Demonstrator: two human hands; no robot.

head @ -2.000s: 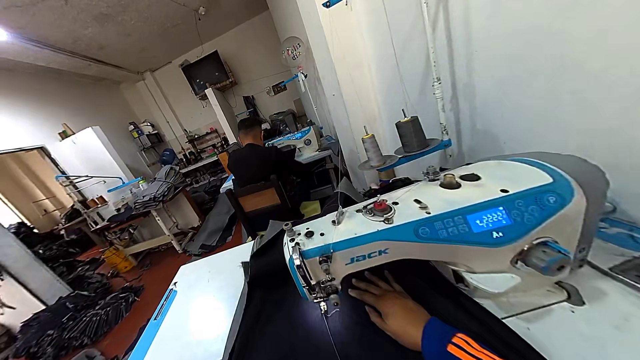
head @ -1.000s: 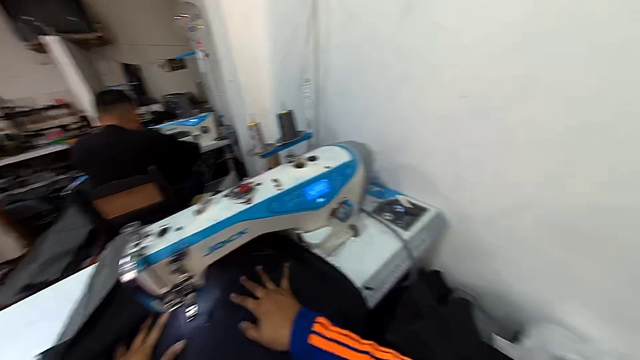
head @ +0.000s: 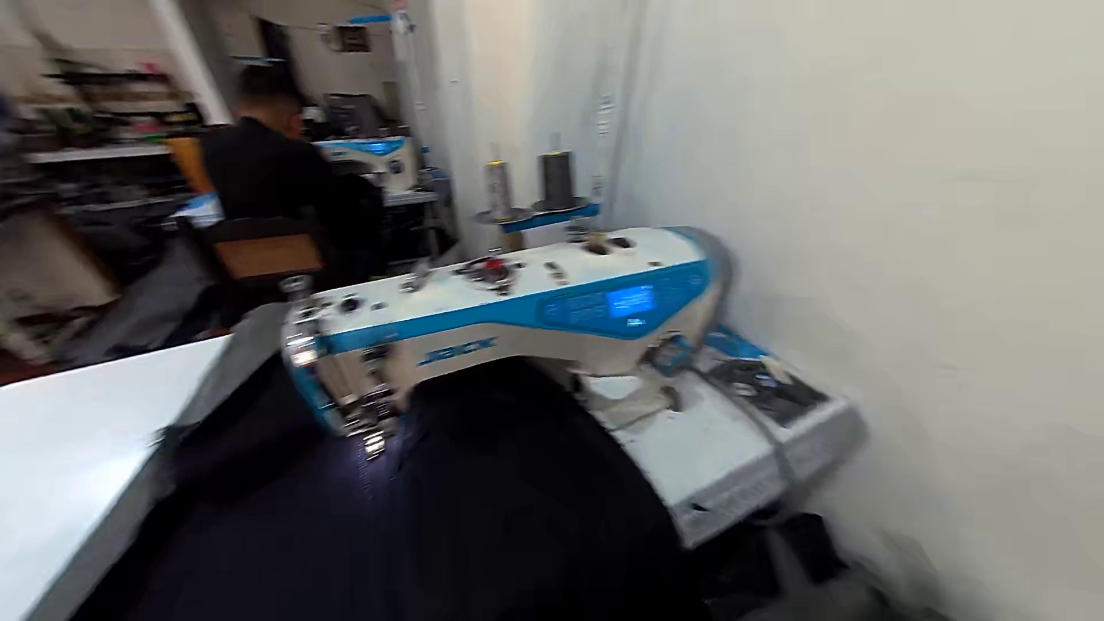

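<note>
Neither my left hand nor my right hand shows in the head view. A white and blue Jack sewing machine (head: 509, 302) stands in the middle, its small display lit. Dark fabric (head: 517, 500) lies under its arm and spreads over the table toward me, with a grey edge on the left. The presser foot (head: 373, 444) is over the cloth beside a small lit patch; whether it presses down I cannot tell. A grey thread cone (head: 557, 179) and a thinner spool (head: 498, 188) stand behind the machine.
A bare white wall (head: 862, 259) rises close on the right. The white tabletop (head: 78, 448) extends left. Small dark items (head: 763, 388) lie on the table's right end, above dark cloth (head: 776, 561). Further back, a person (head: 267, 164) sits at another sewing machine (head: 379, 159).
Both hands, on the fabric by the machine one second ago, have gone out of view. The view has swung right since two seconds ago.
</note>
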